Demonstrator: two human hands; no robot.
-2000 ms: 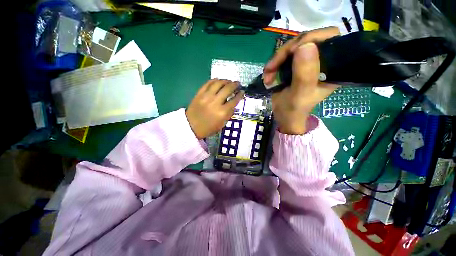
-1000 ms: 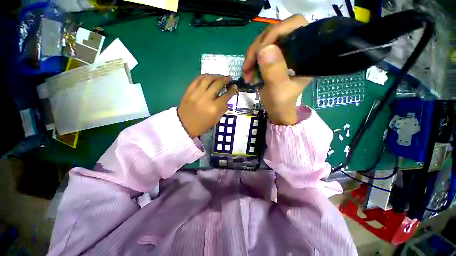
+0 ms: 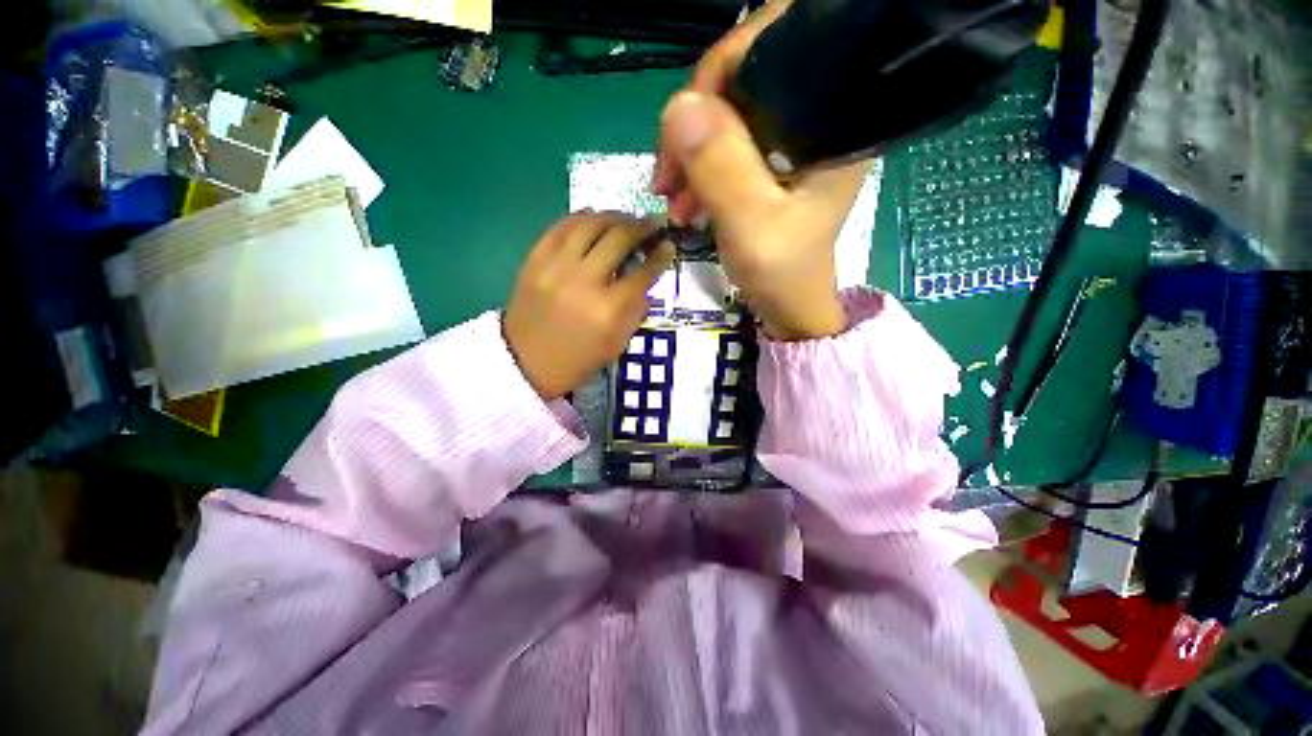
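Note:
The opened tablet body (image 3: 684, 388) lies on a silvery-white sheet (image 3: 610, 180), its board end away from me. My right hand (image 3: 770, 230) grips a thick black electric screwdriver (image 3: 878, 72) above the body's far end. The screwdriver's tip is hidden by my fingers. My left hand (image 3: 581, 298) rests at the body's far left corner, fingers bent against a small dark part there. I cannot tell whether its fingers grip that part or only press on it.
A stack of whitish sheets (image 3: 281, 295) lies at left. A clear component tray (image 3: 983, 201) lies at right, with white bits and tweezers (image 3: 1060, 339) nearer me. The black cord (image 3: 1072, 230) hangs across the right side. A blue box (image 3: 1191, 352) stands far right.
The view has shifted. My right hand has brought the screwdriver left and closer to my left hand, and the screwdriver is tilted more steeply. My left hand stays at the body's far left corner.

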